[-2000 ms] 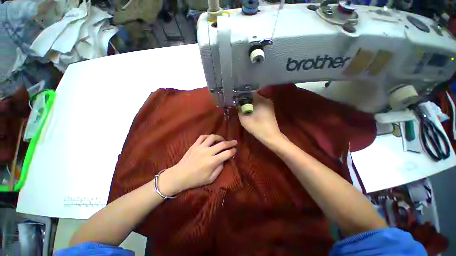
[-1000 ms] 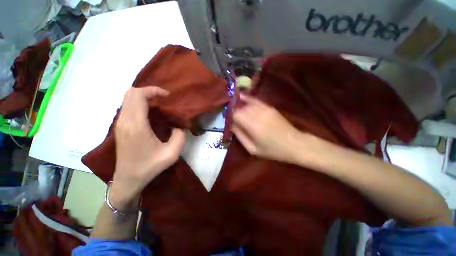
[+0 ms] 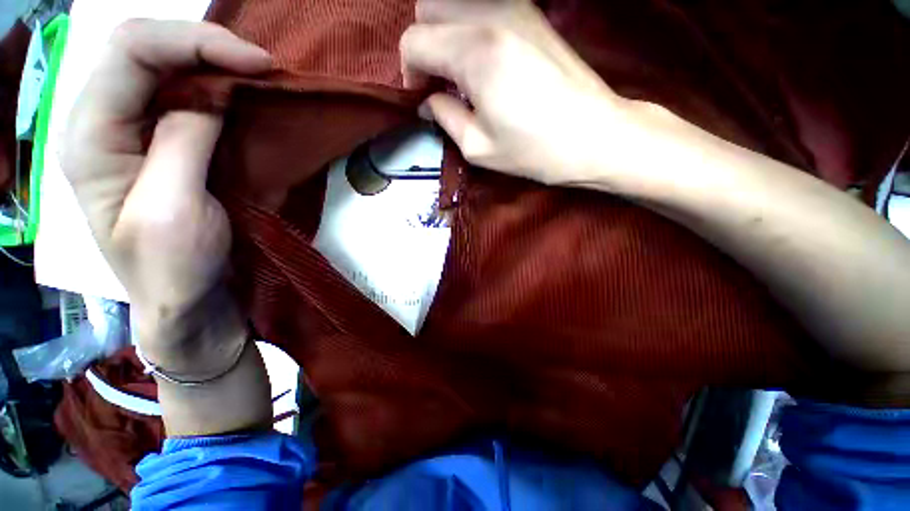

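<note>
A rust-brown ribbed garment piece covers the middle of the view and hangs down over the wearer's lap. A pointed slit in it shows the white table and a part of the machine bed. My left hand grips the folded cloth edge at the upper left, thumb below and fingers above. My right hand pinches the same edge at the top of the slit. The edge is stretched between the hands. The machine head and needle are out of the picture.
A green tray rim stands at the far left. Below it lie a clear plastic bag and a brown cloth with a white strip. The wearer's blue clothing shows at the bottom edge.
The view has moved closer to the cloth, and the brother machine has left the picture. My left hand, loosely curled beside the cloth before, now grips its edge. The slit has opened since the first frame.
</note>
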